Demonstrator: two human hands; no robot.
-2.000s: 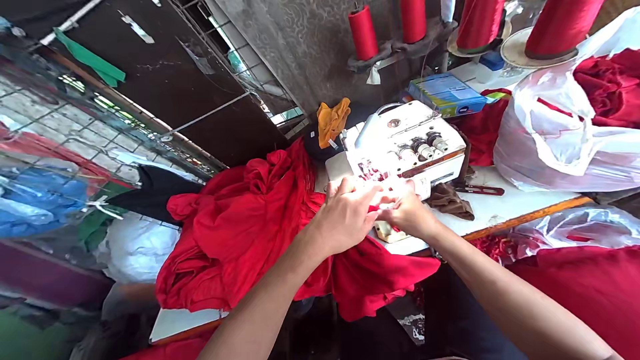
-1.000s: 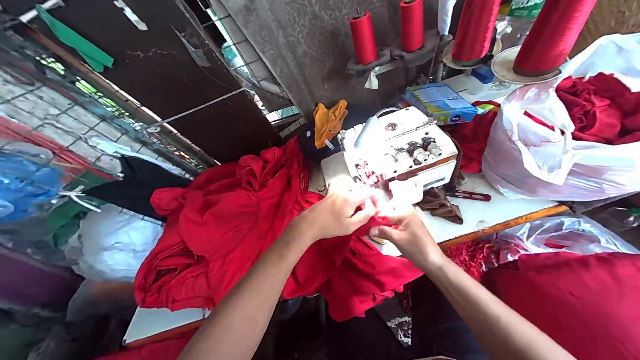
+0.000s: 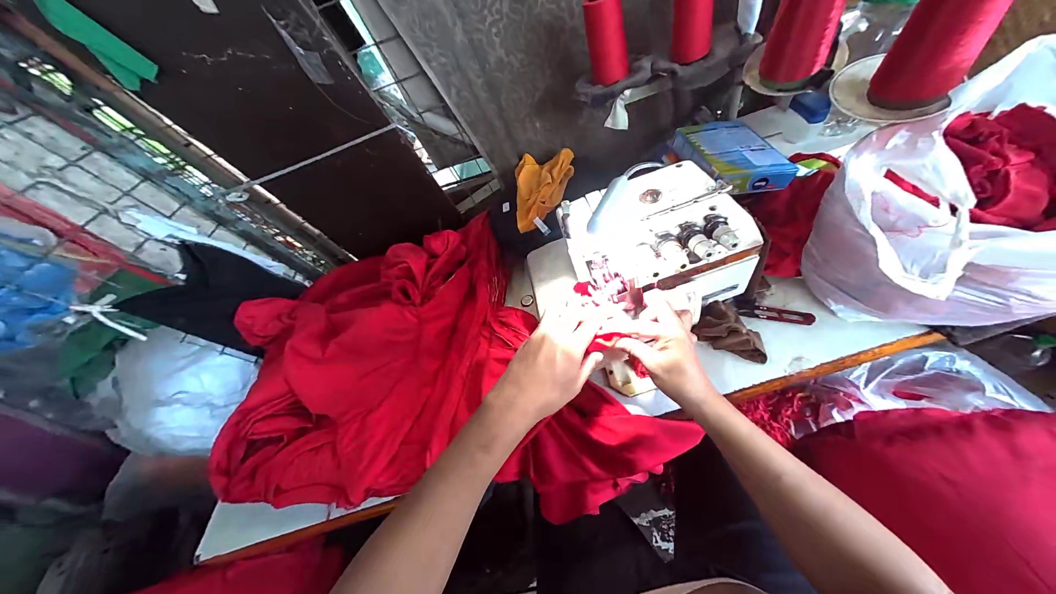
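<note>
A white overlock sewing machine (image 3: 660,223) stands on the white worktable, its needle area washed out by bright light. My left hand (image 3: 557,355) lies just in front of the presser foot, its fingers closed on red fabric. Close beside it, my right hand (image 3: 664,346) pinches the same fabric between thumb and fingers. From under my hands the red fabric (image 3: 371,346) spreads in a big heap over the table to the left, and part of it hangs over the front edge. Glare hides my fingertips and the cloth at the needle.
Cones of red thread (image 3: 606,41) stand behind the machine. A blue box (image 3: 734,155) and a white plastic bag of red cloth (image 3: 891,239) are at the right, with thread snips (image 3: 780,313) and a brown rag (image 3: 730,330) nearer. An orange cloth (image 3: 542,190) is behind left.
My right hand, a little apart from the left one second ago with its thumb spread, is now closer to it at the fabric. The left hand stays by the needle area.
</note>
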